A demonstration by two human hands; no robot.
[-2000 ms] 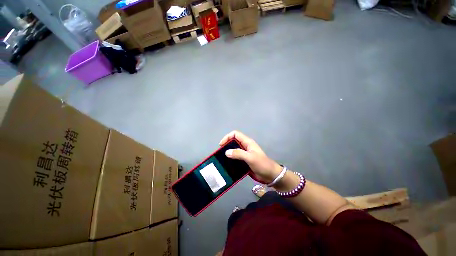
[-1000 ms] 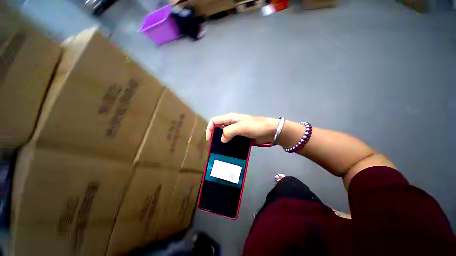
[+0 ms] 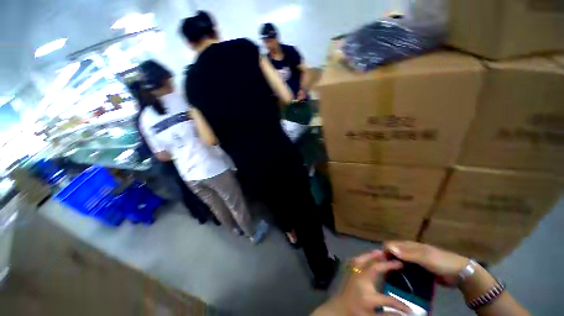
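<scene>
A smartphone [image 3: 410, 285] with a red case edge is at the bottom right, its screen dark with a lit teal and white part. My right hand [image 3: 433, 259], with a silver bracelet and a beaded one at the wrist, is closed on its upper and right side. My left hand [image 3: 365, 285], with a gold ring, is at the phone's left side, fingers on its edge and over the lower screen. The lower part of the phone and my left wrist are blurred or cut off by the bottom edge.
Stacked cartons [image 3: 396, 139] stand close at right, a dark plastic bag [image 3: 386, 44] on top. A person in black [image 3: 241, 105], one in a white shirt [image 3: 192, 145] and another [image 3: 286, 65] stand ahead. Blue crates [image 3: 93, 192] are left; a brown surface is lower left.
The view has swung from floor and purple tub to the people and benches. The phone has moved to the lower right. My left hand has come into view and onto the phone.
</scene>
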